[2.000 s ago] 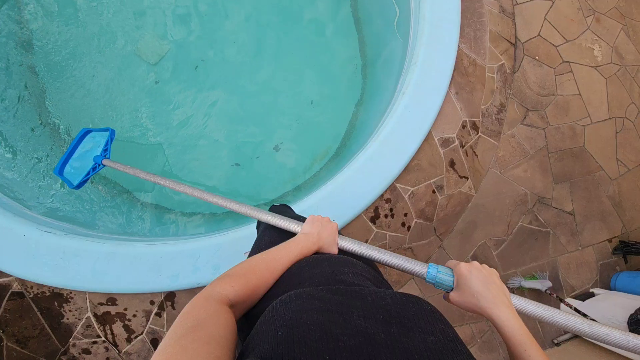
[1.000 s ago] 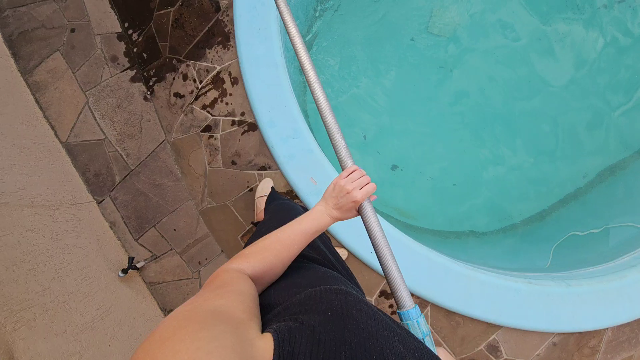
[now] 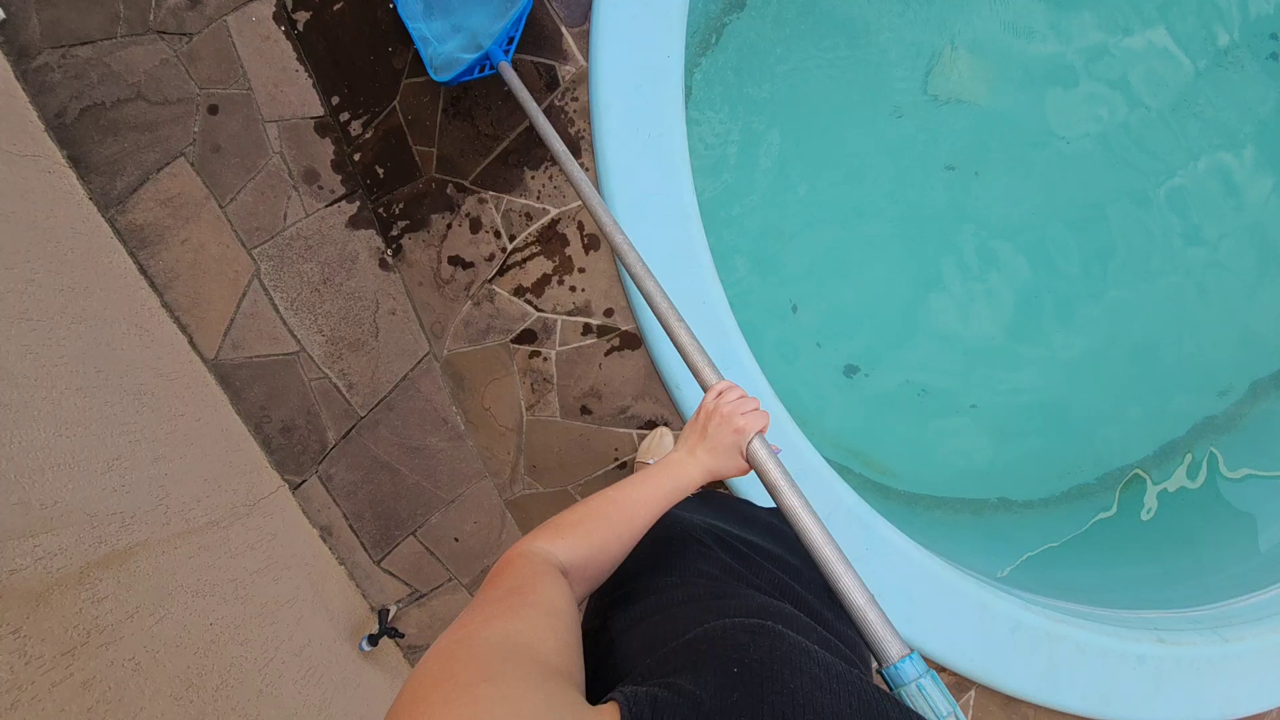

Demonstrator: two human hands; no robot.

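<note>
My left hand [image 3: 722, 430] is closed around the ribbed metal pole [image 3: 640, 275] of a pool skimmer, just over the pool's light blue rim [image 3: 650, 130]. At the pole's far end the blue skimmer net [image 3: 462, 35] is above the wet stone paving, left of the pool, partly cut off by the top edge. A light blue collar [image 3: 918, 684] sits on the pole at the bottom edge of the view. My right hand is out of view.
Pool water [image 3: 950, 280] fills the right side, with dark specks in it. Irregular stone paving [image 3: 340, 290] runs between the pool and a beige wall [image 3: 130, 430]. A black tap [image 3: 382, 630] juts from the wall's foot. A light shoe [image 3: 655, 447] shows beside the rim.
The skimmer net was in the pool water two seconds ago and is now over the paving left of the pool. My right hand has left the view, which has swung left.
</note>
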